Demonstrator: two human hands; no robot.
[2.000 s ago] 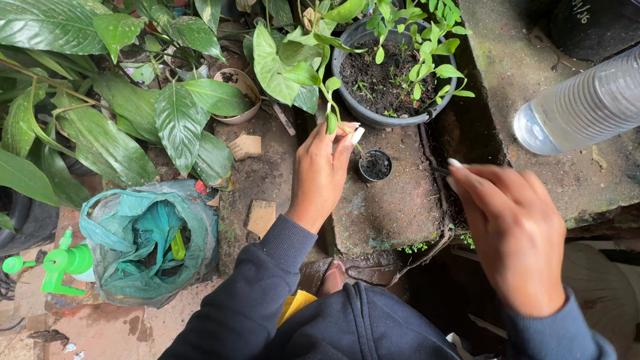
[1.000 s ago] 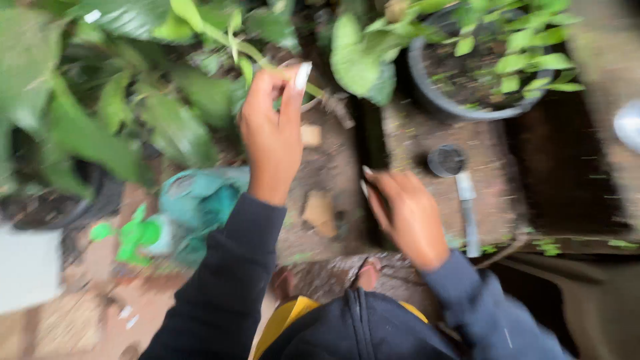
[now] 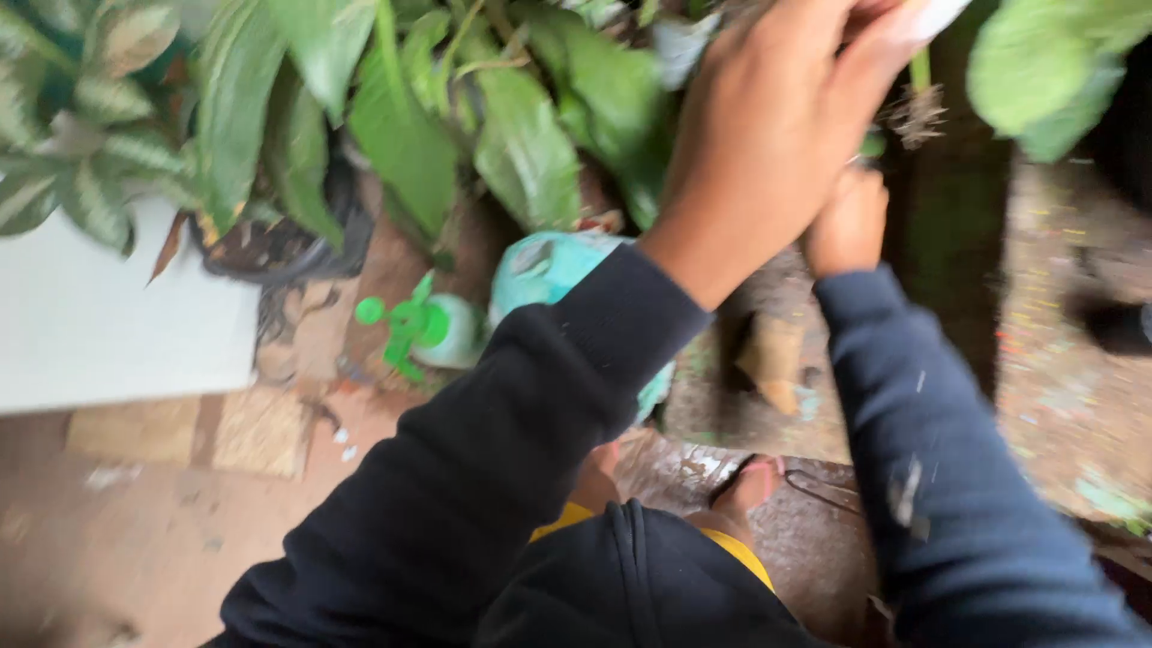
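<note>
At the top edge, my left hand (image 3: pixel 765 126) pinches a green plant cutting between thumb and fingers. The cutting's stem (image 3: pixel 919 68) shows just below the thumb, and its brown roots (image 3: pixel 916 117) hang free. My right hand (image 3: pixel 846 220) is behind and below the left one, near a leafy plant. Its fingers are mostly hidden, so what it holds cannot be told. A broad green leaf (image 3: pixel 1026 76) is to the right of the roots; whether it belongs to the cutting is unclear.
Large-leaved plants (image 3: pixel 405 153) fill the upper left, above a dark pot (image 3: pixel 288 252). A spray bottle with a green head (image 3: pixel 423 326) stands beside a teal plastic bag (image 3: pixel 544 270). A brown fragment (image 3: pixel 774 360) lies on the ledge (image 3: pixel 747 418). A white panel (image 3: pixel 117 315) is at left.
The view has swung left. My right hand has moved from near the small black pot to behind my left hand. The cutting's roots now show below the left hand.
</note>
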